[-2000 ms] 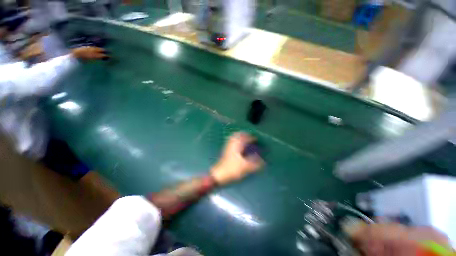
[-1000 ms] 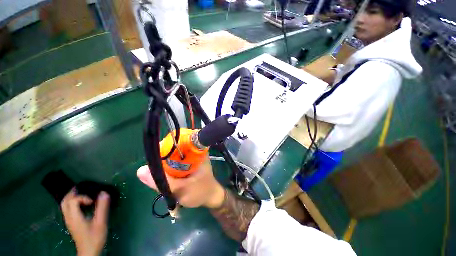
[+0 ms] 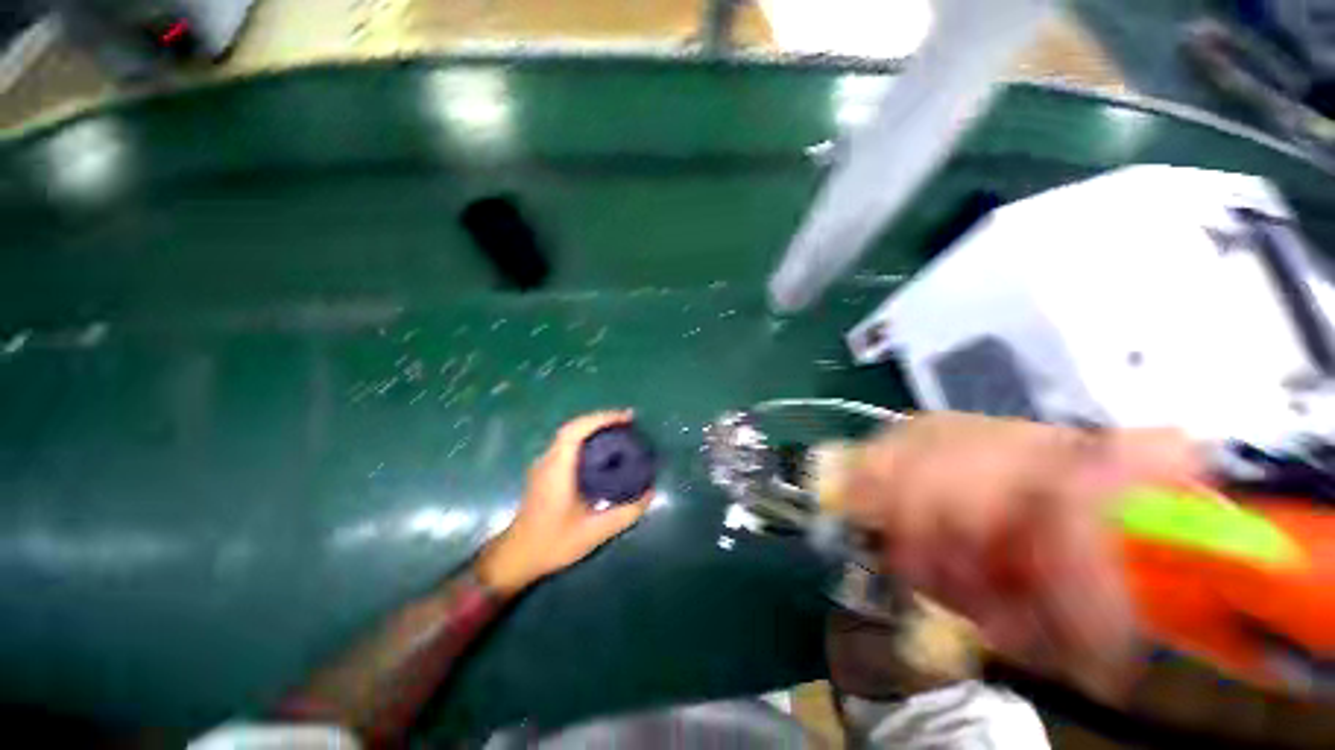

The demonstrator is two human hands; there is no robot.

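Observation:
My left hand [image 3: 564, 506] holds a black cylindrical housing [image 3: 615, 466] upright over the green belt, its round end with a central hole facing up. My right hand [image 3: 981, 535] is blurred and grips the orange electric screwdriver [image 3: 1223, 572] with its yellow-green strip. The tool lies roughly sideways, its silver nose [image 3: 744, 457] pointing left toward the housing, with a gap between them. A thin clear feed tube [image 3: 835, 406] curves above the nose. Another black housing [image 3: 505, 242] lies on its side on the belt farther back.
Tiny specks, perhaps screws, lie scattered on the green belt [image 3: 191, 425]. The white screw feeder box [image 3: 1127, 315] stands at the right. A pale post [image 3: 893, 147] slants over the belt. A wooden-topped shelf [image 3: 352, 32] runs behind, with a red-lit device [image 3: 173, 32] at far left.
The view has swung back over the belt. The screwdriver, seen hanging upright before, now points sideways toward my left hand. The housing in my left hand now shows clearly, its end up.

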